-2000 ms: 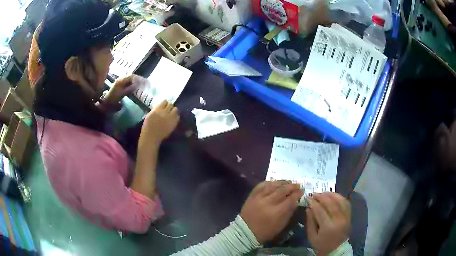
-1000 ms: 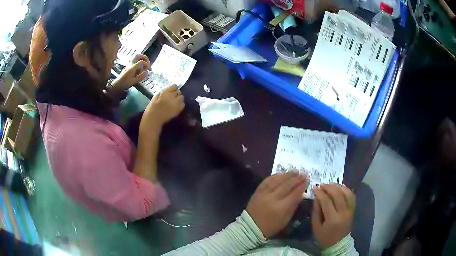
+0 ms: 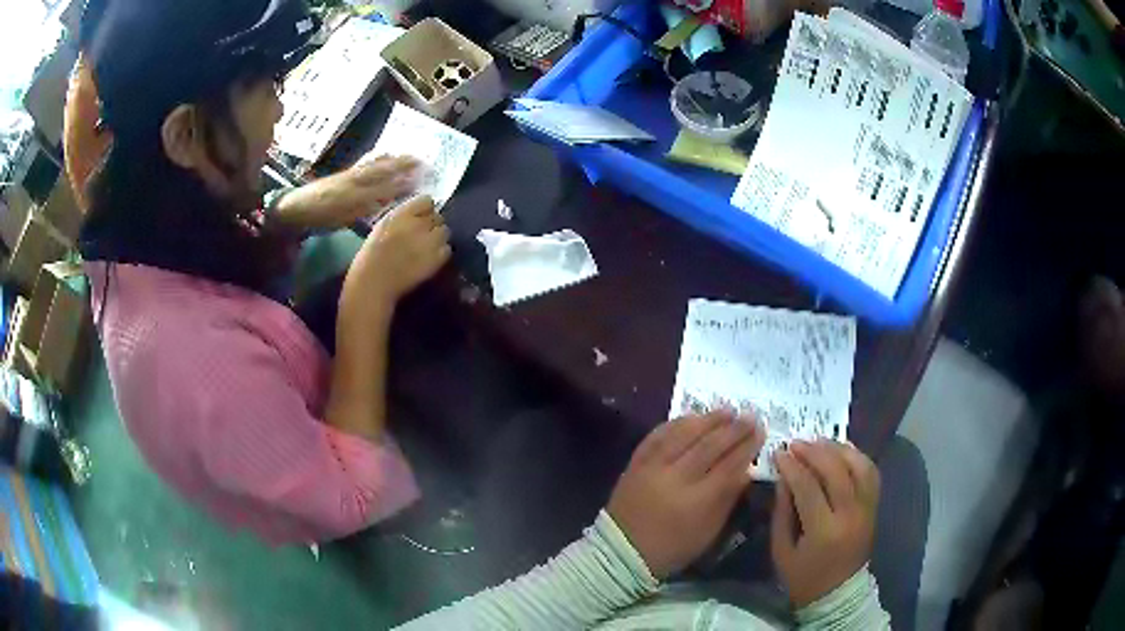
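A printed instruction sheet [image 3: 767, 364] lies on the dark tabletop in front of me, with its near edge under my fingers. My left hand [image 3: 691, 487] is on its near left part, fingers bent over the edge. My right hand [image 3: 824, 512] is on its near right corner, thumb and fingers together at the edge. The fingertips hide part of the near edge, so I cannot tell how it is folded there. A stack of unfolded leaflets [image 3: 857, 154] leans in the right part of the blue tray [image 3: 740, 247]. Folded leaflets [image 3: 580, 122] lie at the tray's left end.
A round clear tub [image 3: 716, 105] and a yellow piece [image 3: 707, 152] are in the tray; a red-capped bottle [image 3: 941, 43] stands behind the stack. Scrap paper [image 3: 538, 264] lies mid-table. A coworker in pink [image 3: 222, 382] handles another sheet [image 3: 426, 154] at left, near a small divided carton [image 3: 444, 74].
The sheet and my hands appear slightly higher in view, with the hands still at its near edge. The coworker's far hand has moved onto their sheet. The view has shifted a little.
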